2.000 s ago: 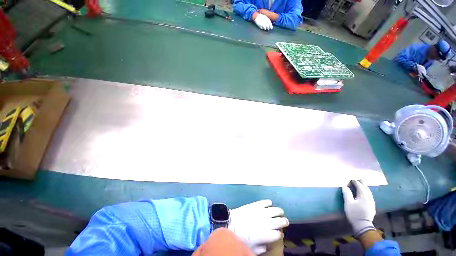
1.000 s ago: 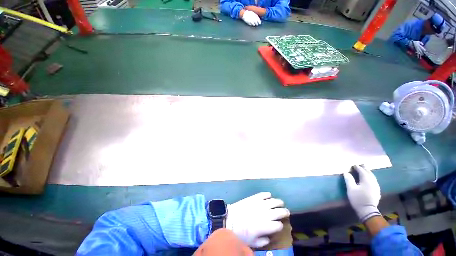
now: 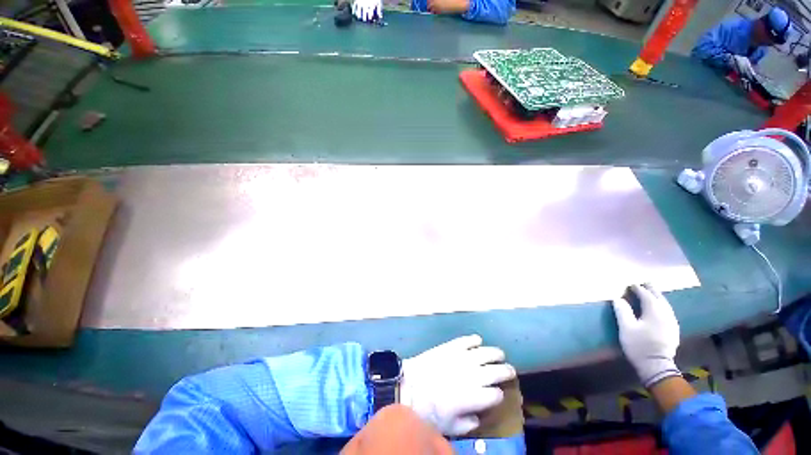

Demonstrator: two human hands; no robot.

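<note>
My left hand [image 3: 456, 384], white-gloved, with a dark watch at the wrist, rests at the bench's front edge, fingers slightly spread, holding nothing visible. My right hand [image 3: 647, 334], also white-gloved, lies at the front right corner of the shiny metal sheet [image 3: 382, 244]. A small dark block [image 3: 633, 300] shows between its thumb and fingers; most of it is hidden. The sheet lies flat along the green bench, with strong white glare.
A cardboard box [image 3: 87, 258] with yellow-dark striped pads stands left. A green circuit board [image 3: 547, 80] sits on a red base [image 3: 498, 113] beyond the sheet. A white fan [image 3: 751, 182] with a cord stands right. Two people in blue are at the far side.
The view has shifted and levelled. The gloved hand of the person opposite has moved left to a dark object. My hands have stayed in nearly the same places.
</note>
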